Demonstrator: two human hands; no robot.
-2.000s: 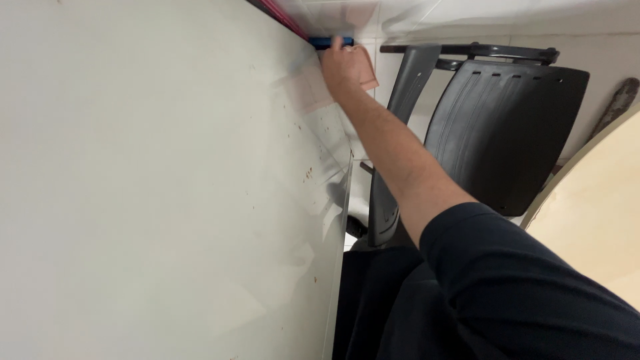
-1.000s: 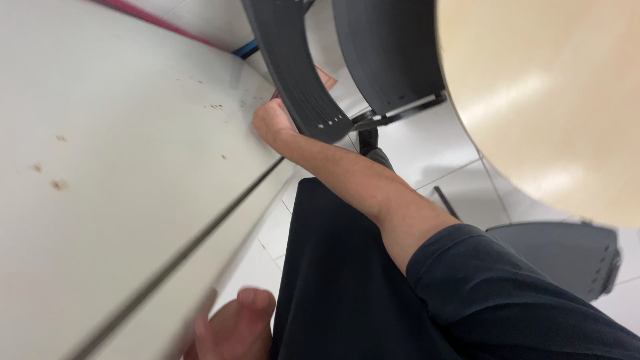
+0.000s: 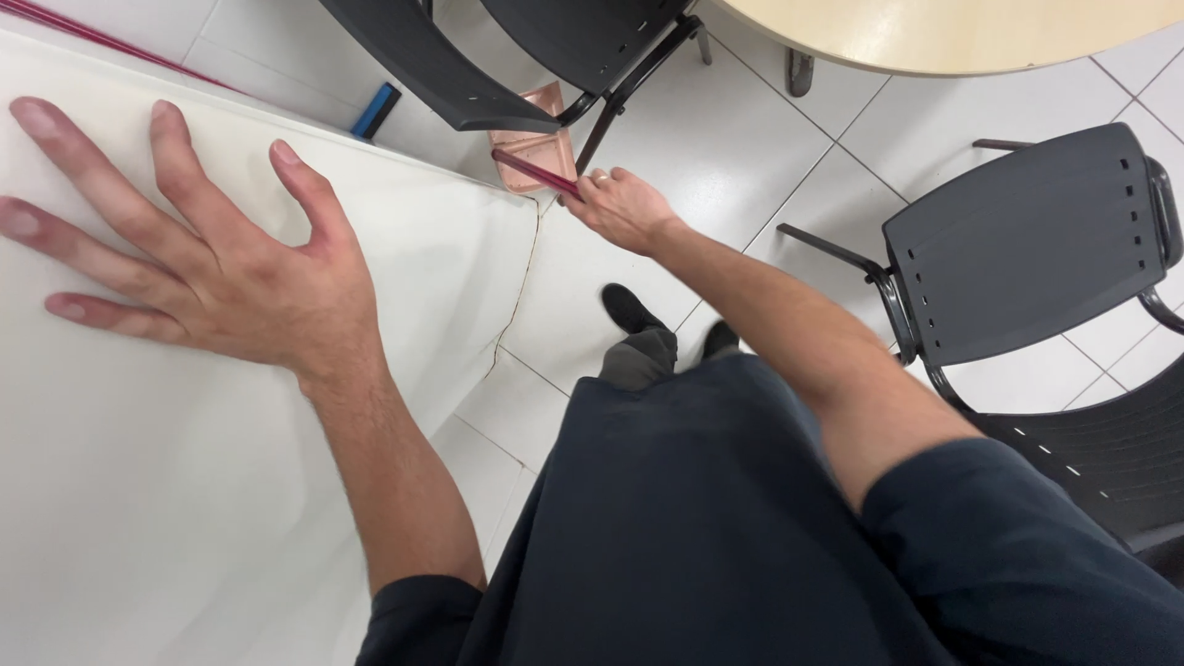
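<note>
My left hand (image 3: 231, 254) is spread wide with nothing in it, over the smooth top of a white unit (image 3: 185, 481); whether the palm touches is unclear. My right hand (image 3: 620, 211) grips a dark pink handle (image 3: 541, 174) just past the unit's corner. That handle reaches over a pale pink plastic dustpan (image 3: 535, 157) low by the floor, partly hidden by a chair back. Near the unit's far edge a blue-and-black tool head (image 3: 376, 111) shows, its lower part hidden.
A black chair (image 3: 592, 37) stands close beyond my right hand. On the right are a grey chair (image 3: 1027, 245) and a black chair back (image 3: 1101, 449). A round wooden-topped table (image 3: 925, 32) is at the top. Dark pink poles (image 3: 111, 42) run along the unit's far side.
My left hand has come up from the bottom edge and spread over the white top. My right hand, partly behind the chair back a second ago, now shows clear of it. The view has shifted a lot.
</note>
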